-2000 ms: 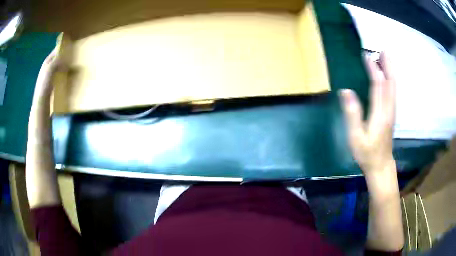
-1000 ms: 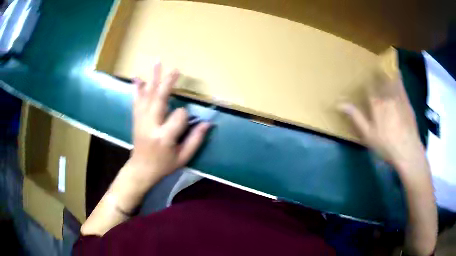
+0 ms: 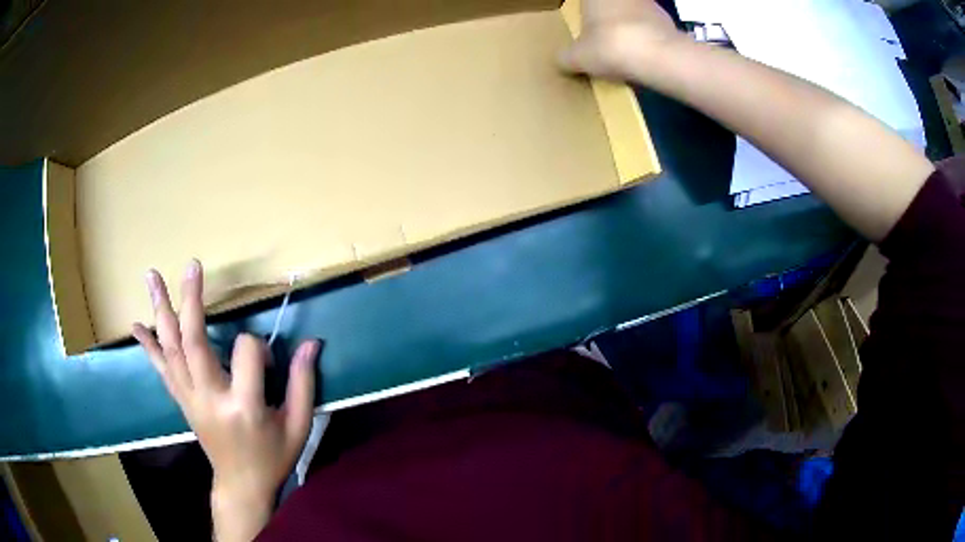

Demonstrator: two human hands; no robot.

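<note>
An open brown carry box [image 3: 349, 148] lies on the dark green bench, empty inside, its tall back panel [image 3: 190, 53] standing behind. My left hand [image 3: 238, 397] is at the front left edge, palm down, fingers spread, fingertips by the front edge. A thin pale handle strip [image 3: 283, 312] runs from that edge down behind my index finger; whether a finger touches it is unclear. A small brown tab [image 3: 387, 270] sticks out at the front edge. My right hand [image 3: 624, 42] is over the right end wall [image 3: 624, 132], thumb side inside the box, its other fingers hidden.
A stack of white inserts [image 3: 815, 79] lies on the bench to the right. Brown boxes [image 3: 804, 365] stand below right, and an open brown carton [image 3: 85, 503] is below left. The bench's pale metal edge [image 3: 392, 392] runs in front of me.
The view has turned. The box now slants up to the right. My right hand has moved from the box's front right corner to farther back on the end wall. My left hand stays near the front edge.
</note>
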